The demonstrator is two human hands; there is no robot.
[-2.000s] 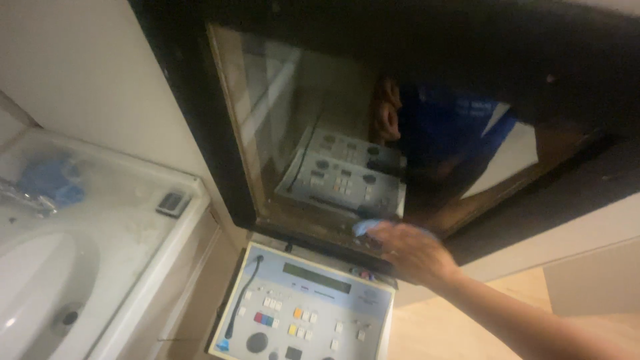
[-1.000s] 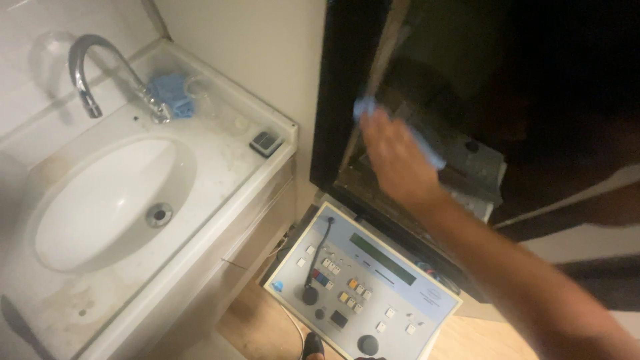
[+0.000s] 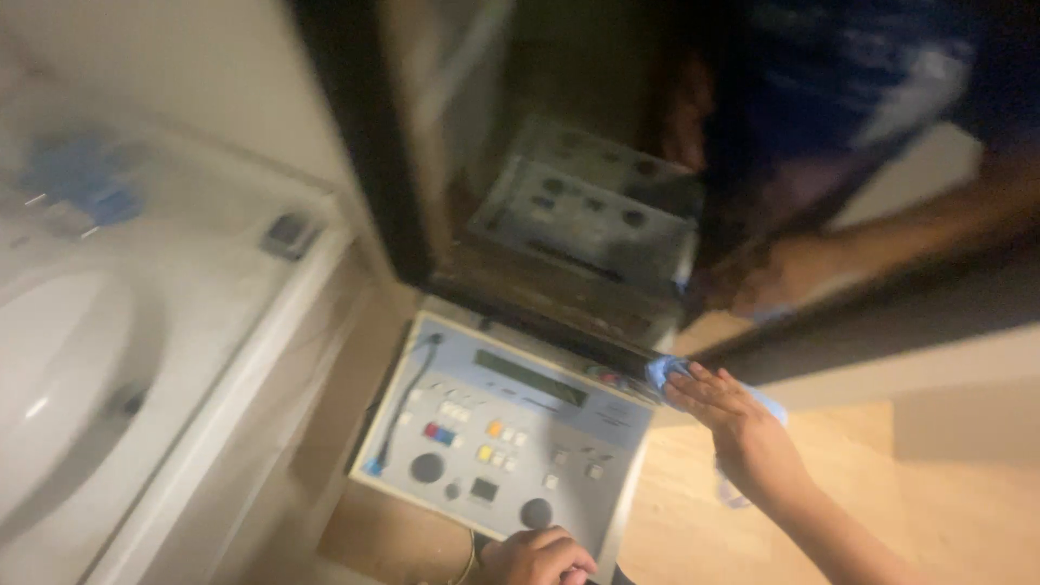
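Observation:
My right hand [image 3: 719, 398] holds a blue cloth [image 3: 668, 375] at the lower edge of a black-framed glass pane [image 3: 585, 203]. The cloth shows at the fingertips and past the far side of the hand. My left hand [image 3: 543, 559], fingers curled, rests at or just over the lower edge of an electronic device with buttons and dials [image 3: 520, 439]; nothing shows in it. The device lies below the black frame [image 3: 366, 146], and its reflection and that of an arm show in the glass.
On the left is a white washbasin [image 3: 57, 382] with a blurred blue cloth [image 3: 81, 179] by the faucet. A small dark square object [image 3: 290, 236] sits on the counter's corner. Wood-look floor [image 3: 812, 487] shows at the lower right.
My right hand with the cloth has moved from the glass down to the frame's lower edge. My left hand has come into view at the device. The view has shifted.

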